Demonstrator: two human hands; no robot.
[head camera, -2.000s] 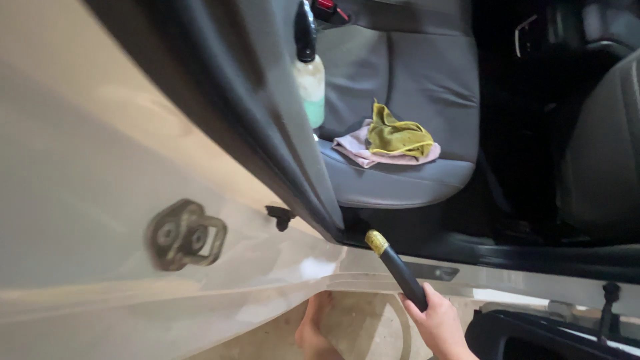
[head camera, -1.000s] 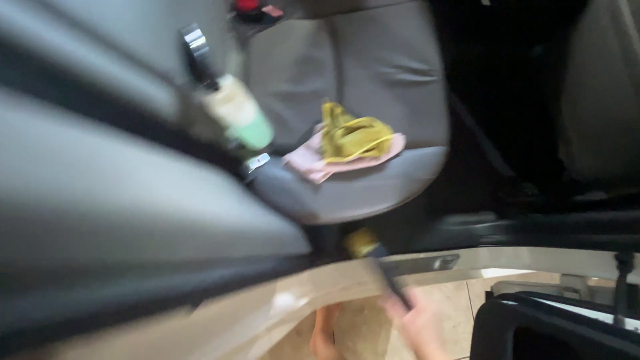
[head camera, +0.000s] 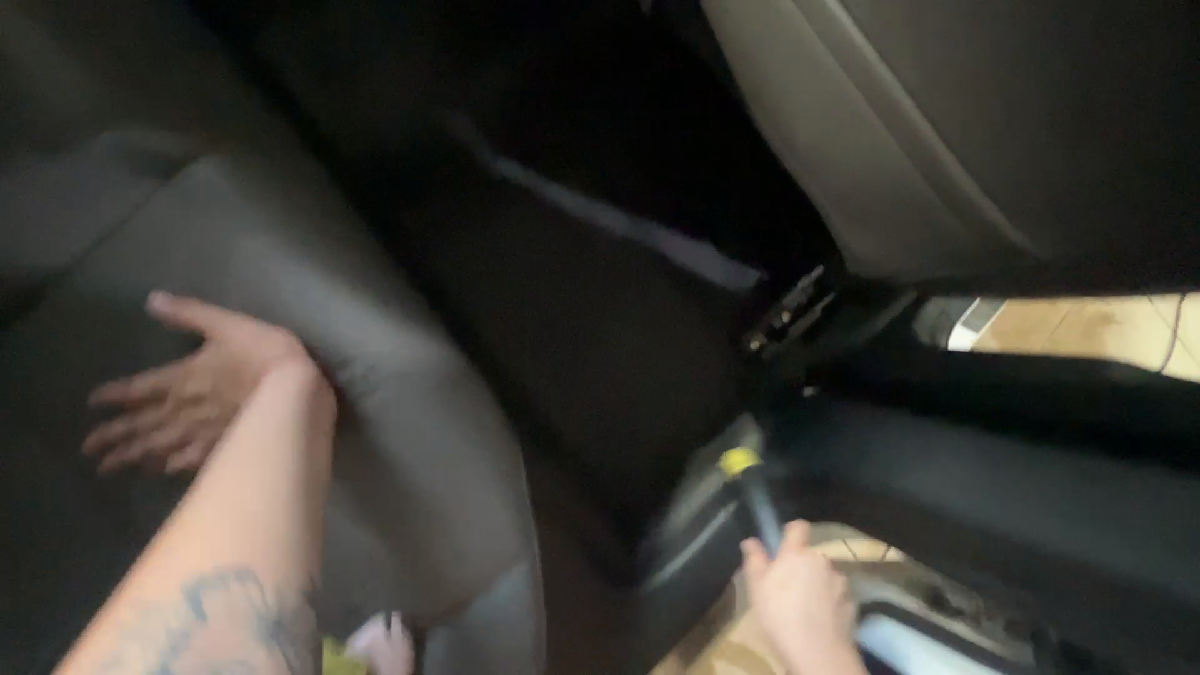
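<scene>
My left hand (head camera: 202, 384) rests on the grey car seat (head camera: 394, 450) with its fingers spread and nothing held. At the lower right, my right hand (head camera: 802, 595) grips the dark handle of a tool (head camera: 761, 516) with a yellow tip, probably a brush; blur hides its exact kind. The tip points up toward the door sill trim (head camera: 694, 525). Part of a pink cloth (head camera: 382, 642) and a bit of a yellow-green cloth (head camera: 343, 658) show at the bottom edge, on the seat near my left forearm.
A dark footwell (head camera: 581, 356) lies between the seat and another seat's back (head camera: 900, 141) at the upper right. A pale strip (head camera: 637, 230) crosses the footwell. The dark door-side trim (head camera: 937, 450) runs along the right, with tiled floor (head camera: 1087, 328) visible beyond it.
My left hand has come into view on the seat. My right hand still holds the yellow-tipped tool. The view has moved in closer to the footwell, and the spray bottle is out of view.
</scene>
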